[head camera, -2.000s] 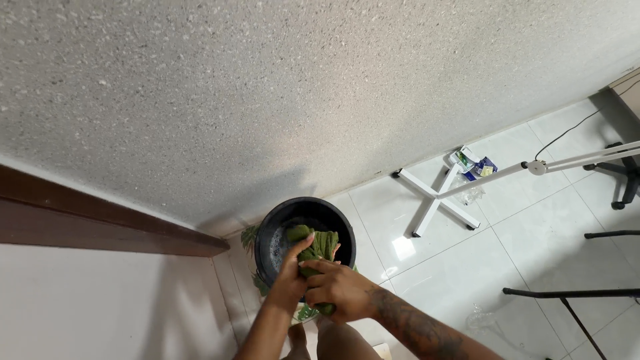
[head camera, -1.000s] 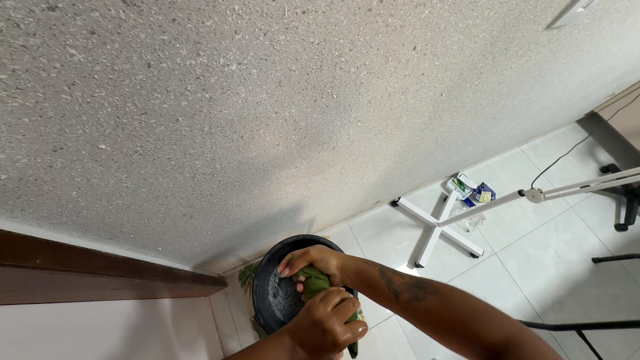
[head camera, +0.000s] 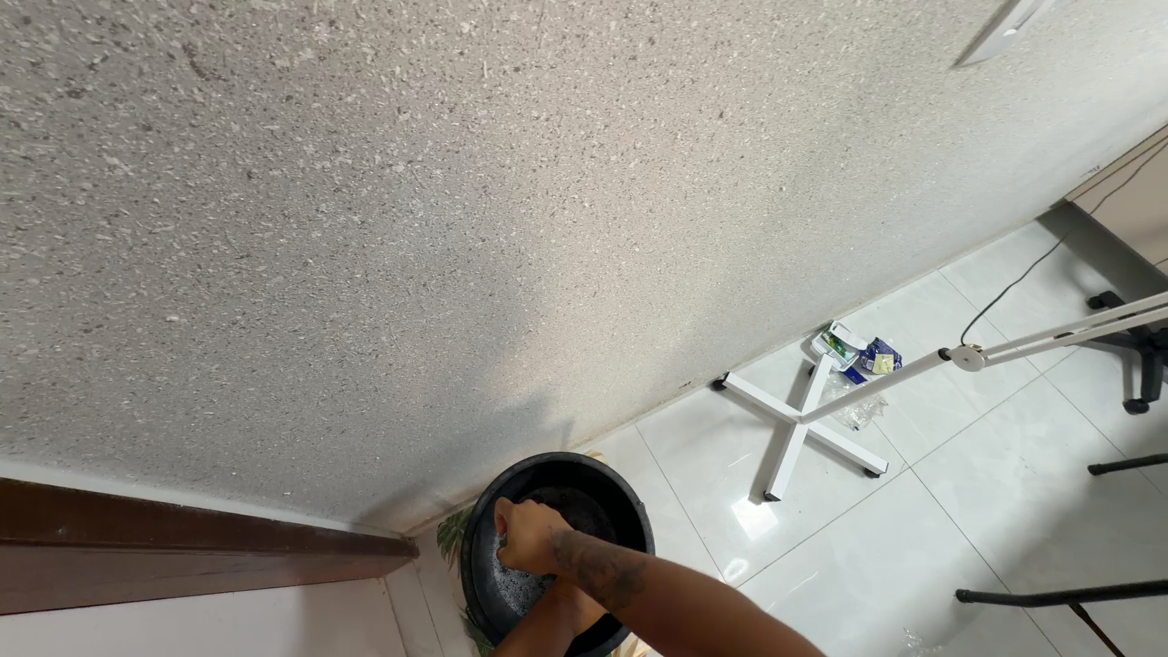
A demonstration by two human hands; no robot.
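A round black plastic tub stands on the floor by the wall, with foamy water in its bottom. Over the tub's left half is my right hand, its fingers curled into a fist and its tattooed forearm reaching in from the lower right. A small dark green bit of cloth shows at this fist; the rest of the cloth is hidden. My left hand is low in the tub, mostly covered by the right forearm, so its fingers cannot be seen.
A leaf-patterned mat lies under the tub. Brown wooden trim is at left, the speckled wall behind. To the right stand a white wheeled stand with packets beside it, and black metal legs.
The green cloth, bunched in both hands above the tub earlier, is now almost wholly hidden. Both hands have moved down into the tub, the right forearm crossing over the left.
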